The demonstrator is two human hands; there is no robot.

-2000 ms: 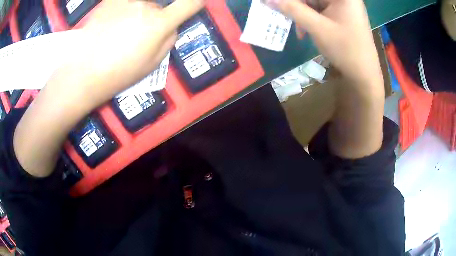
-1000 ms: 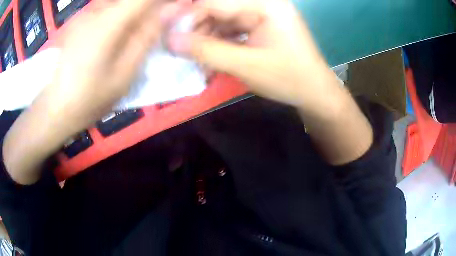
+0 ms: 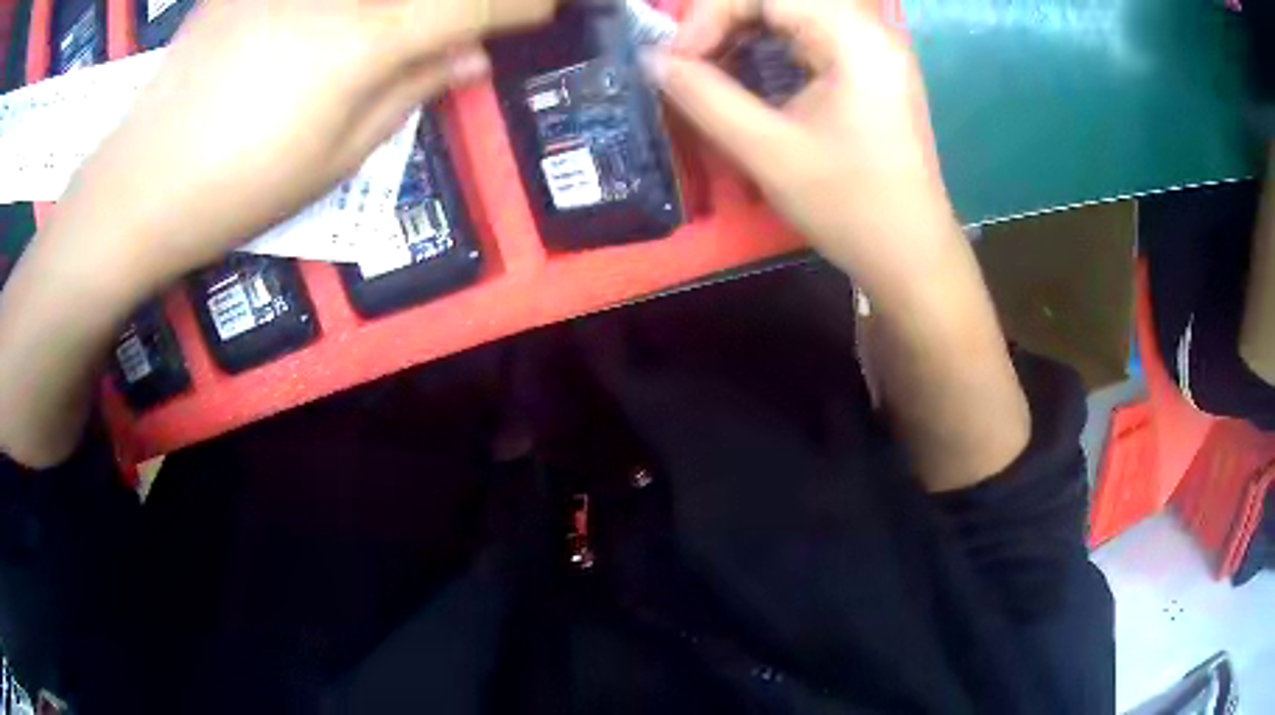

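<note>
My left hand (image 3: pixel 301 105) holds a white barcode label sheet (image 3: pixel 329 217) under its palm; the sheet hangs over part of the red foam tray (image 3: pixel 517 286). Its fingers reach to the upper end of the right-hand phone (image 3: pixel 601 154), a black open-backed phone with a white label on its lower part. My right hand (image 3: pixel 846 133) is at that phone's upper right, thumb and finger pinched on a small white piece (image 3: pixel 650 21), partly hidden and blurred. Another open phone (image 3: pixel 420 238) lies to the left, partly under the sheet.
More phones (image 3: pixel 252 310) sit in the tray's near row, and others at the upper left. The green bench top (image 3: pixel 1077 112) extends right. A brown cardboard box (image 3: pixel 1070 286) is below its edge. Red objects (image 3: pixel 1209 482) and part of another person (image 3: pixel 1203 293) are at the right.
My hands met over the tray's right end and have since parted, uncovering the right-hand phone. My right hand came leftward from beside the tray, where it held a small label sheet.
</note>
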